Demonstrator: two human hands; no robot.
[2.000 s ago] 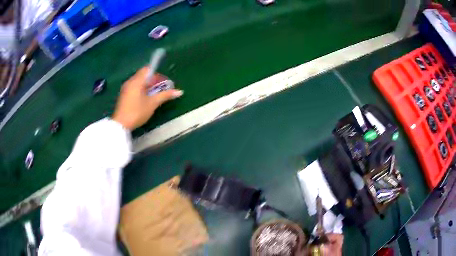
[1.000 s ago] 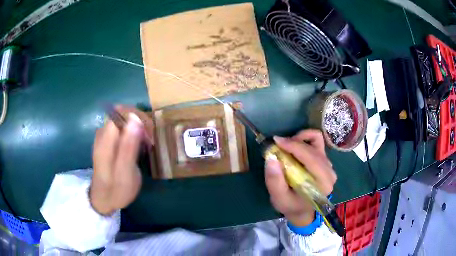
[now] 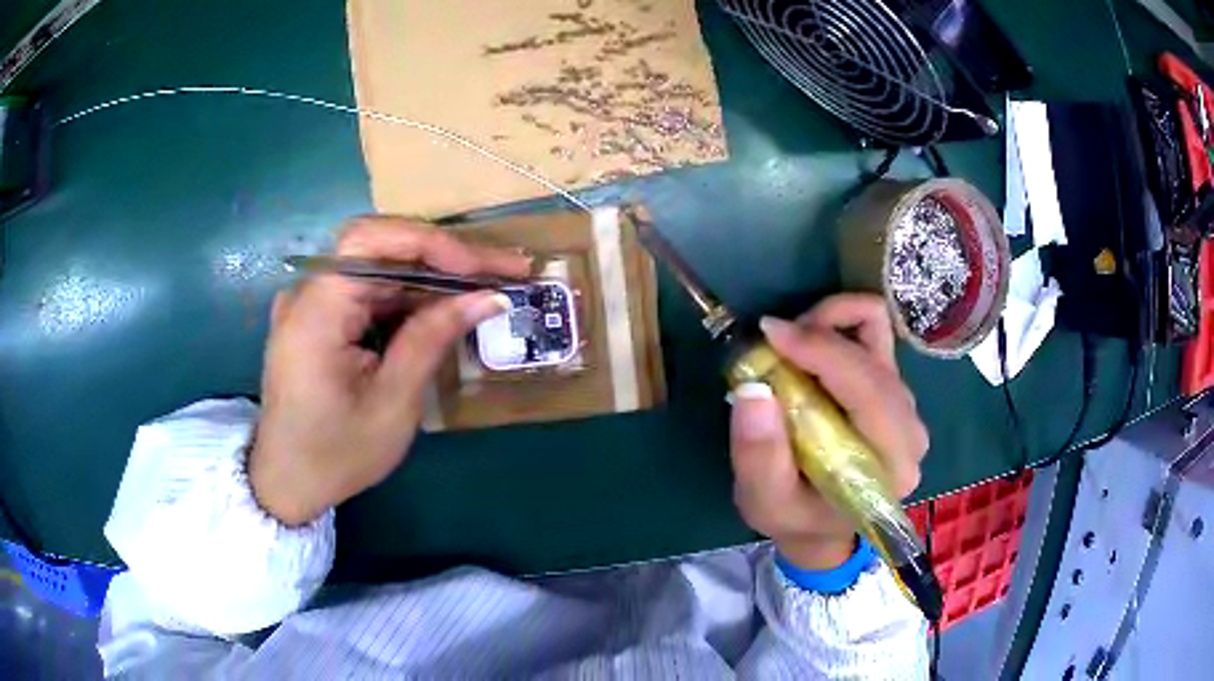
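A white-rimmed watch housing (image 3: 546, 323) with a dark circuit board lies on the brown holding fixture (image 3: 615, 313) with pale tape strips. My left hand (image 3: 357, 353) grips thin dark tweezers (image 3: 400, 273), held nearly level, their tip end over the housing's upper left edge. My left fingertips are close to the housing; whether they touch it is hard to tell. My right hand (image 3: 832, 426) holds the yellow-handled soldering iron (image 3: 841, 459). Its metal tip is near the fixture's upper right corner, beside the end of the solder wire (image 3: 439, 129).
A tan sheet (image 3: 413, 80) with small dark parts lies behind the fixture. A black fan (image 3: 865, 67) stands at the upper right. A tip cleaner tin (image 3: 932, 266) stands right of the iron. White papers (image 3: 1034, 173) and dark holders lie farther right. A red tray (image 3: 979, 552) shows below.
One second ago my left hand was left of the housing; now it has moved right, with the tweezers over it. Two seconds ago it was over the conveyor. The iron stays near the fixture's corner.
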